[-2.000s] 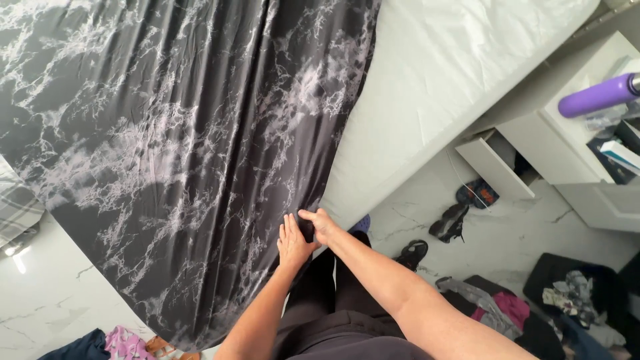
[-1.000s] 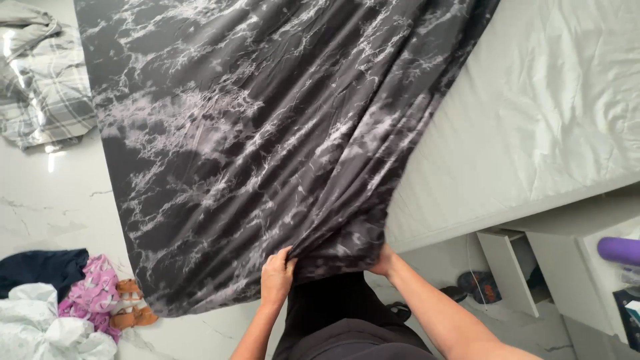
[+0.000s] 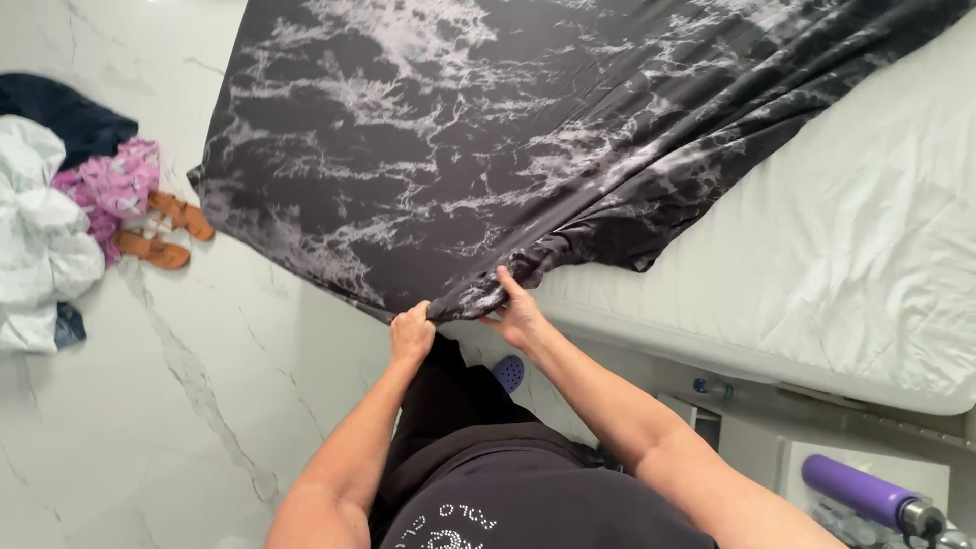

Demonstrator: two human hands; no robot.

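A black fitted-looking bed sheet (image 3: 396, 145) with a pale marbled print stretches from my hands over the bed's near side. My left hand (image 3: 414, 333) is closed in a fist on its lower edge. My right hand (image 3: 520, 311) holds bunched fabric just to the right, thumb on top and fingers partly hidden beneath the cloth. Right of the bunched folds lies the bare white mattress (image 3: 823, 252), its surface wrinkled. What lies under the spread part of the sheet is hidden.
Brown sandals (image 3: 164, 248), pink cloth (image 3: 118, 179), dark cloth (image 3: 65, 114) and a white bundle (image 3: 38, 236) lie on the marbled floor (image 3: 198, 396) at left. A purple bottle (image 3: 862, 486) rests on a white cabinet (image 3: 770, 457) at lower right. A purple clog (image 3: 508, 374) is by my legs.
The view has shifted strongly toward the floor at left. My hands, apart a second ago, are closer together on the sheet's edge, and more of the sheet's right side is bunched.
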